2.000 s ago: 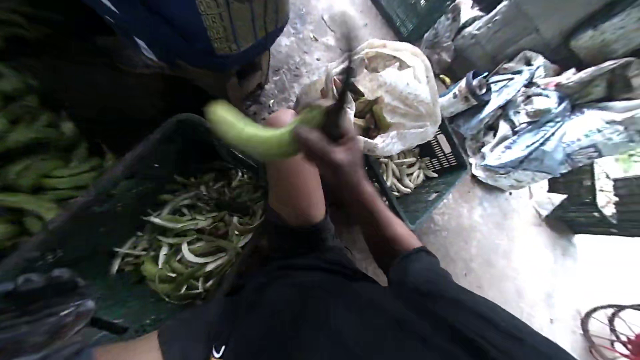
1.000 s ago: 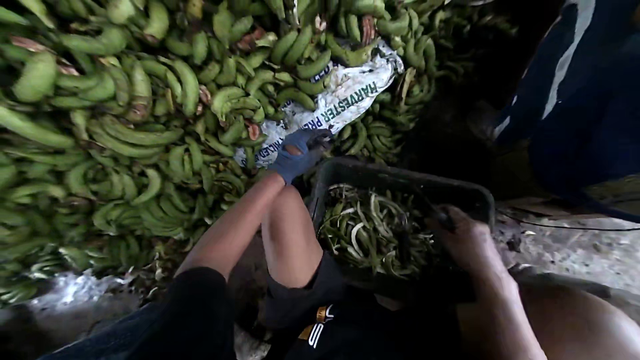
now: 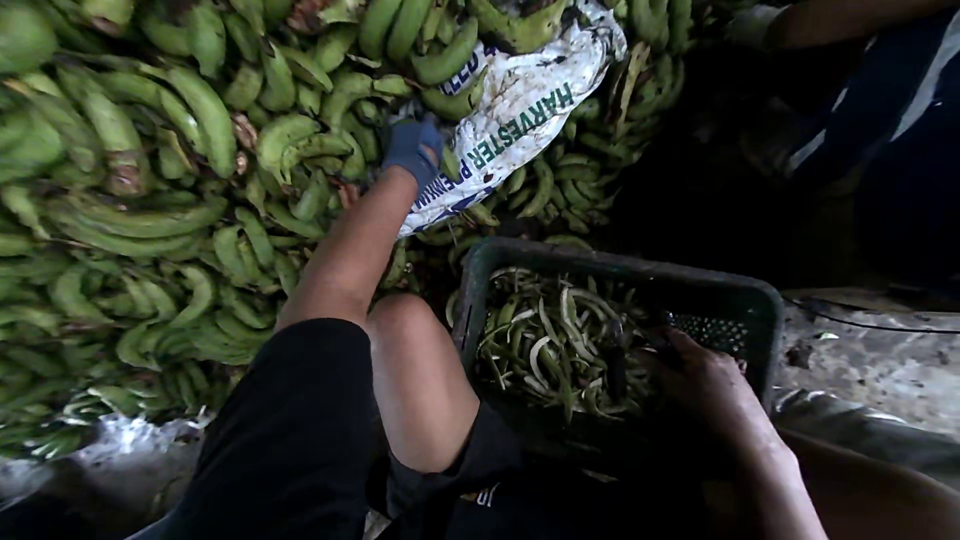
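My left hand point(image 3: 414, 148), in a blue-grey glove, reaches into a heap of green plantains point(image 3: 202, 112) beside a printed white plastic sack point(image 3: 525, 105). Its fingers are blurred against the fruit, so a grip cannot be made out. My bare right hand point(image 3: 697, 367) is low over the right side of a dark green plastic crate point(image 3: 622, 262), its fingers curled around a dark hand tool that is mostly lost in shadow. Strips of green and white peel point(image 3: 562, 337) lie in the crate below and to the left of that hand.
Another person's gloved hand point(image 3: 754, 28) and dark blue clothing point(image 3: 892, 150) are at the upper right. My bare knee point(image 3: 409, 322) is against the crate's left side. A dark cord point(image 3: 870, 322) runs over the dirty floor point(image 3: 870, 367) at right.
The view has swung far left to the plantain heap. Since one second ago my left hand has moved farther into the heap, beside the sack. The plantain seen earlier in my right hand is no longer there.
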